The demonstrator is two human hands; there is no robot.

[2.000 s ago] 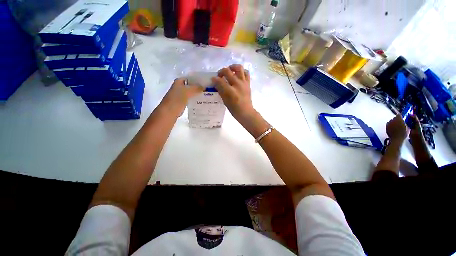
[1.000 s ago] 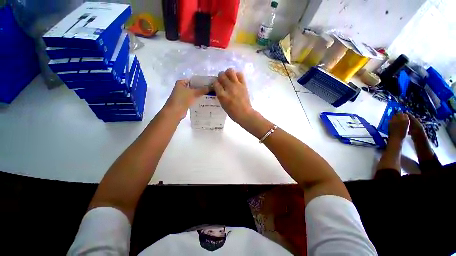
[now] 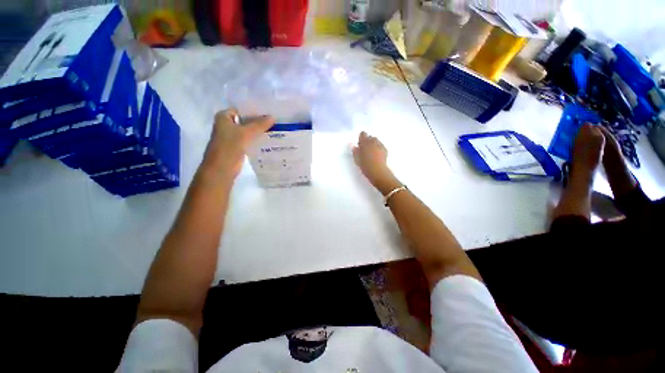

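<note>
A white retail cable box (image 3: 283,160) with small print and a blue top edge stands upright on the white table. My left hand (image 3: 235,136) holds it at its upper left corner, thumb along the top edge. A pale, see-through piece sticks up behind the box top; its outline is unclear. My right hand (image 3: 371,154) is off the box, to its right, low over the table, fingers loosely curled. Whether it holds anything small cannot be told. Behind the box lies a shiny heap of clear hang tabs (image 3: 321,76).
A leaning stack of packed boxes (image 3: 109,124) is at left. An orange tape roll (image 3: 162,29) and red bag (image 3: 290,22) are at the back. At right lie an open box with tray (image 3: 503,154), a dark blue box (image 3: 467,90) and dark cables. Another person's hands (image 3: 588,149) hold a blue tray.
My right hand has let go of the box top and moved right. My left hand still holds the box. The view has shifted, and the box shows more of its front.
</note>
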